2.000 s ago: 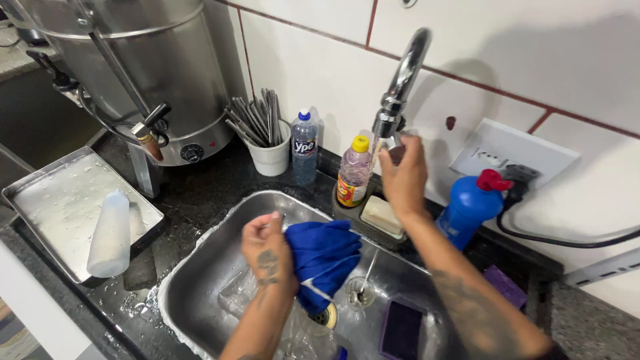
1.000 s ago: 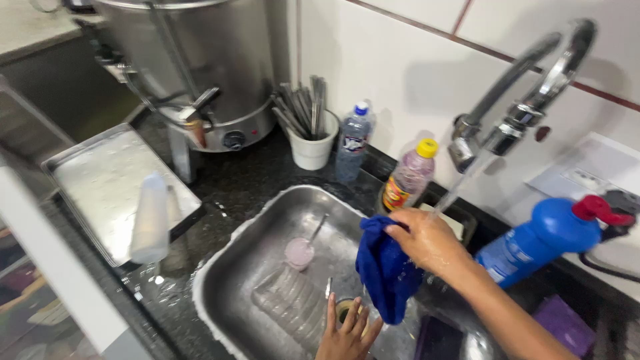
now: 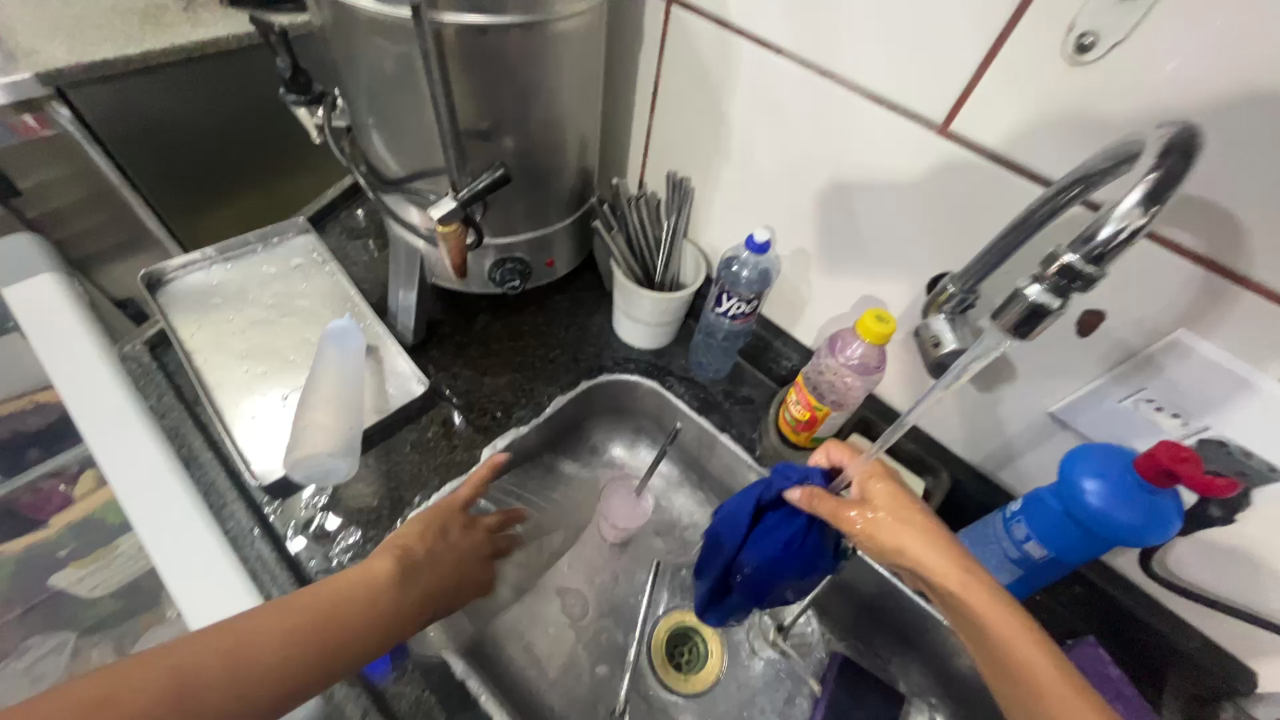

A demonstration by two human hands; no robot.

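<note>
My right hand grips a wet blue cloth over the right part of the steel sink, and water from the chrome faucet runs onto that hand. My left hand is held over the sink's left side, fingers spread, with nothing in it. Below lie a small pinkish cup with a metal utensil handle sticking out, a clear plastic container, partly hard to make out, and a thin metal utensil beside the drain. Part of a clear glass shows under the cloth.
Behind the sink stand a white cup of metal utensils, a Ypê detergent bottle and a yellow-capped bottle. A blue bottle is right. Left are a metal tray, a translucent squeeze bottle and a large steel urn.
My right hand has gone from the faucet to the blue cloth, which was beside my left hand two seconds ago. My left hand has moved left since one second ago. Water now runs visibly from the faucet.
</note>
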